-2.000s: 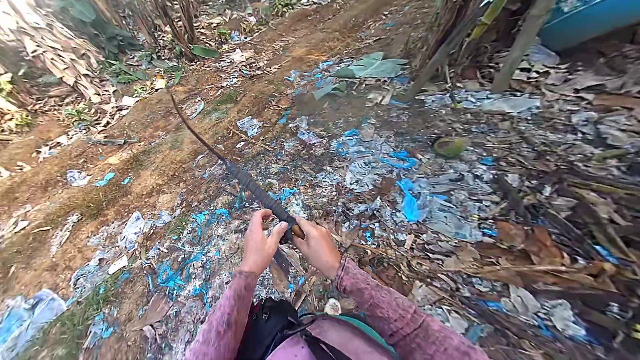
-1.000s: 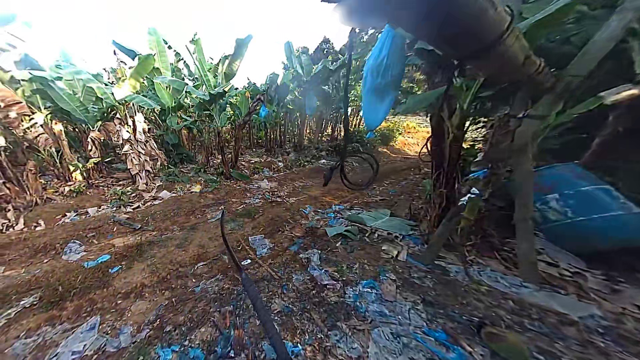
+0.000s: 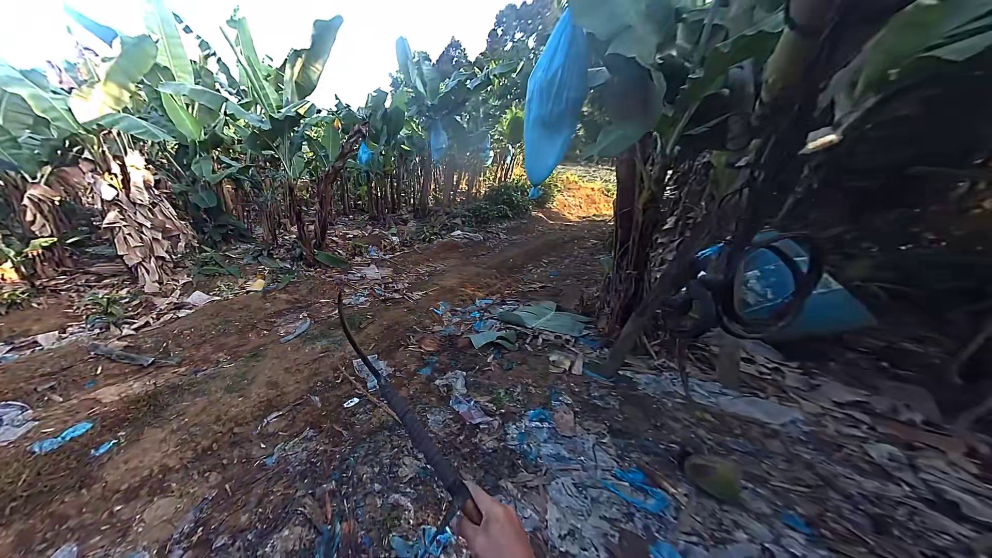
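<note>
My right hand (image 3: 496, 527) enters at the bottom centre, closed around the lower end of a slender tool with a dark wrapped shaft (image 3: 426, 442). From the shaft, a thin, dark, curved end (image 3: 353, 337) rises up and to the left over the ground. The tool's lower end is partly hidden by the hand. My left hand is out of view. A blue plastic bag (image 3: 555, 101), tied at its bottom, hangs above and to the right of the tool. Dark coiled tubing or cable (image 3: 810, 271) hangs at the right.
Banana plants (image 3: 287, 132) line the dirt track (image 3: 496, 260). Cut leaves (image 3: 546, 318), a green husk or fruit (image 3: 713, 475) and blue plastic scraps (image 3: 639, 492) lie on the ground. A leaning trunk (image 3: 647, 314) and a blue container (image 3: 837, 310) stand at the right.
The view has risen from the ground to the plants. Two seconds ago both hands were on the tool; now only the right shows on it. The coil appears farther right than one second ago.
</note>
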